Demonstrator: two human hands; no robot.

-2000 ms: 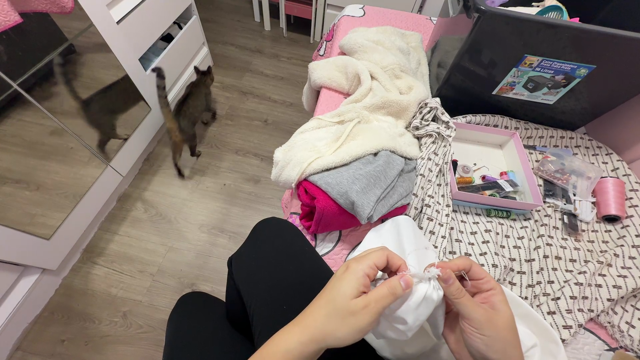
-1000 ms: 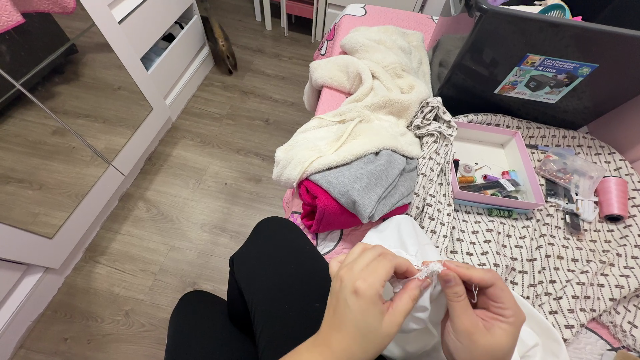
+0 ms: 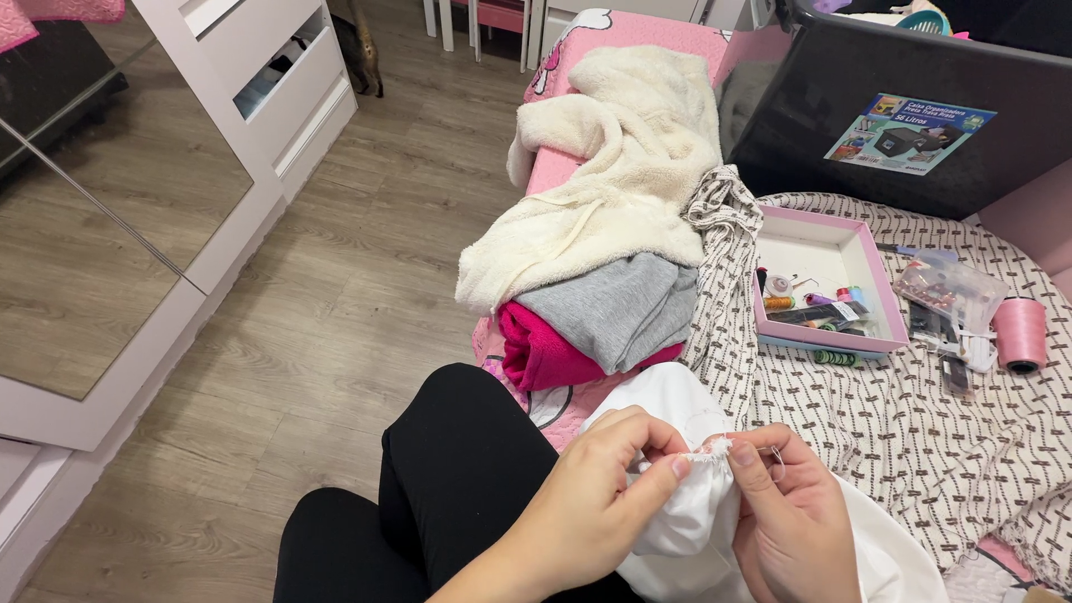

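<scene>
White fabric [image 3: 682, 519] lies over my lap and the bed, its frayed edge gathered in small folds between my hands. My left hand [image 3: 603, 494] pinches that edge between thumb and fingers. My right hand [image 3: 791, 511] grips the gathers close by, and a thin needle with a loop of white thread [image 3: 779, 461] shows at its fingers. Part of the needle is hidden by the fingers. To the right, a pink-edged box [image 3: 879, 289] holds thread spools and small sewing items.
A cone of pink thread [image 3: 1020, 331] stands beside a clear plastic case [image 3: 955, 289]. Behind is a black storage bin [image 3: 888, 109]. Cream fleece [image 3: 620, 184], grey cloth [image 3: 624, 306] and magenta cloth [image 3: 544, 352] are piled left of the patterned cover [image 3: 837, 419]. A cat [image 3: 360, 50] is by the drawers.
The cat has walked away toward the far side of the drawers. My hands have shifted slightly but stay at the gathered edge of the white fabric.
</scene>
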